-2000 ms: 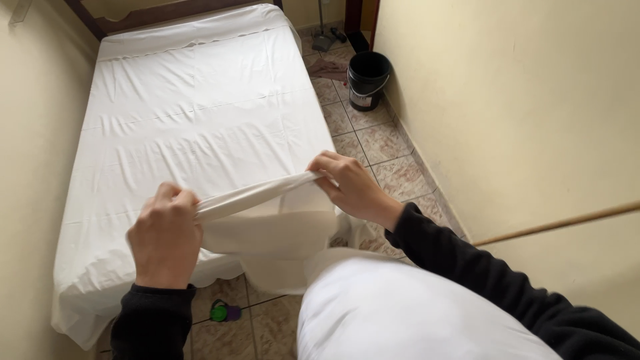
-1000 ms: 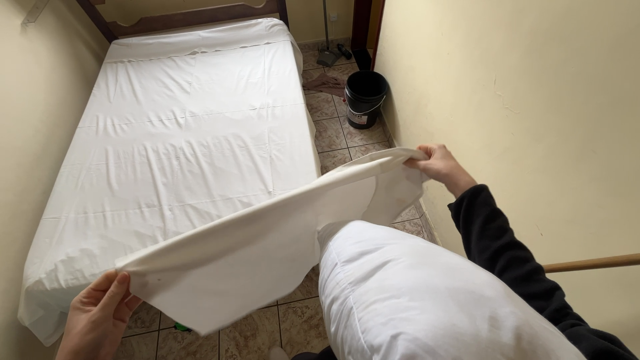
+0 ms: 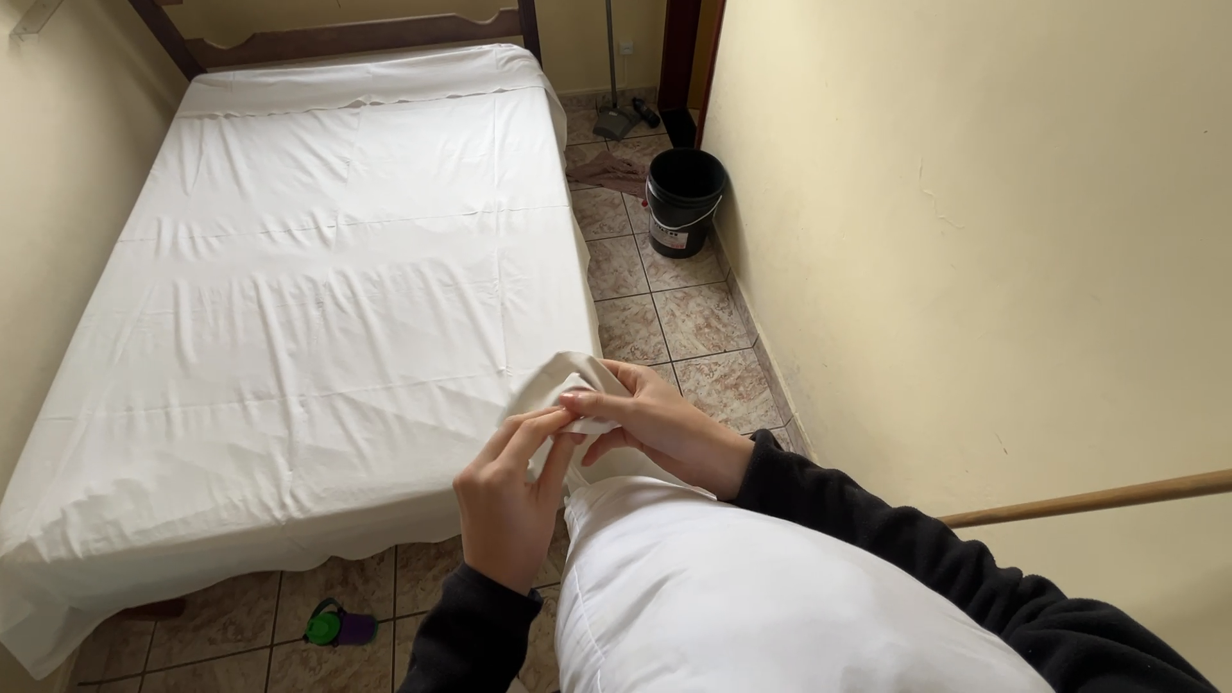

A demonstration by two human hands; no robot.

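Observation:
My left hand [image 3: 515,481] and my right hand [image 3: 669,419] meet near the bed's foot corner, fingers pinching a gathered edge of off-white cloth [image 3: 553,380] between them. The cloth hangs down behind my hands, partly hidden by them. Just below, a plump white pillow [image 3: 770,597] fills the lower right, close to my body and under my right forearm. Ahead and to the left, a bed covered with a wrinkled white sheet [image 3: 318,289] reaches back to its wooden headboard [image 3: 366,40].
A black bucket [image 3: 685,202] stands by the right wall, with a brown cloth [image 3: 611,173] and a long-handled broom or squeegee [image 3: 614,120] beyond. A green and purple bottle [image 3: 339,626] lies on the tiles. A wooden pole [image 3: 1088,499] juts in at the right.
My hands, spread wide with the cloth stretched between them a second ago, have come together. The cloth is now bunched at their fingertips.

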